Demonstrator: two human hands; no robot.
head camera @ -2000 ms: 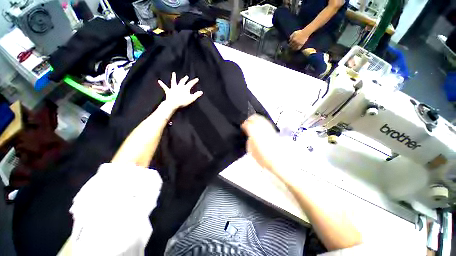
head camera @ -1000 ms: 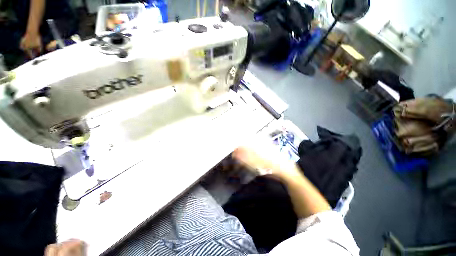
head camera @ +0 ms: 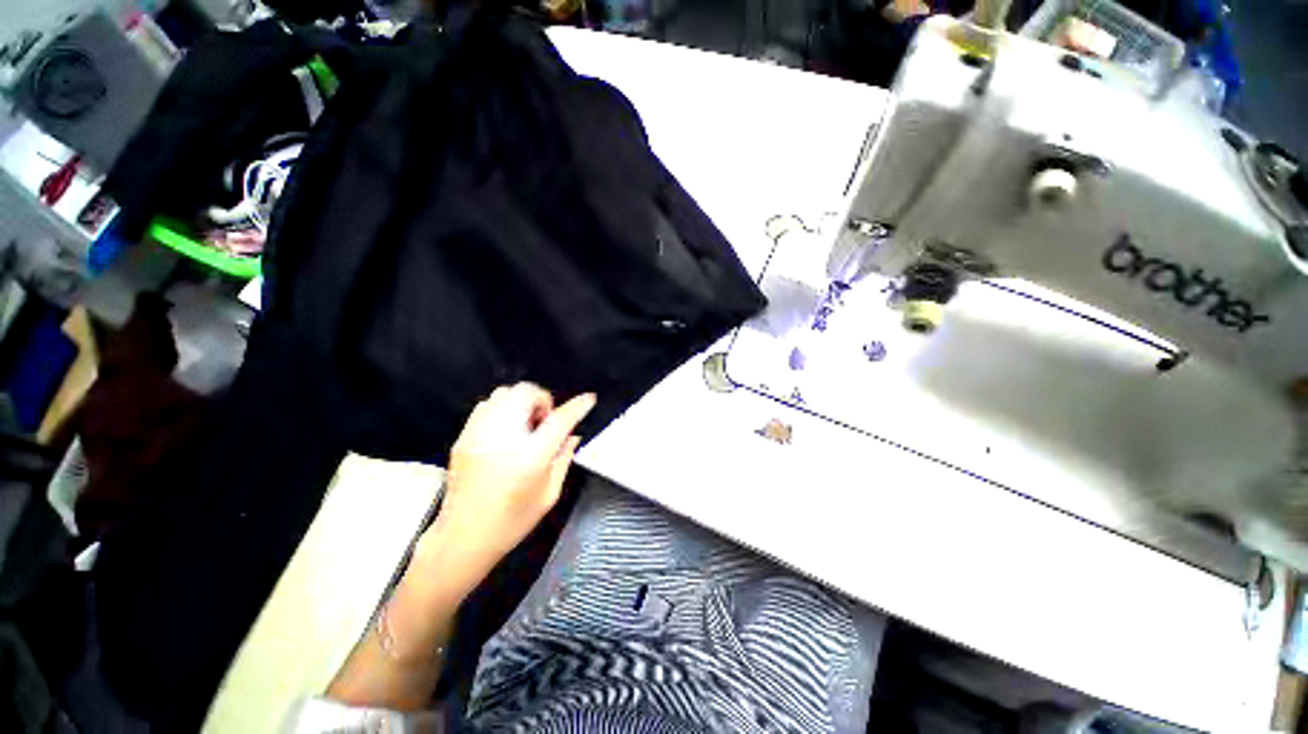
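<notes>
A large black garment piece [head camera: 474,258] covers the left of the white table and hangs down at the left. Its right corner lies left of the presser foot and needle [head camera: 829,304], apart from them. My left hand [head camera: 514,452] is at the cloth's near edge by the table's front edge, thumb and fingers closed on the black cloth. My right hand is not in view. The white sewing machine head [head camera: 1105,230] stands at the right, its needle area lit blue-white.
A bright green basket [head camera: 208,251] with white cords is at the left. A small brown scrap [head camera: 776,430] lies on the table [head camera: 889,509] near the needle plate. A pale board [head camera: 309,588] is at lower left. A grey machine [head camera: 86,72] is at far left.
The view has swung back left from the machine's right end. My left hand now shows on the cloth's near edge. My right hand, earlier below the table's front edge, is out of view.
</notes>
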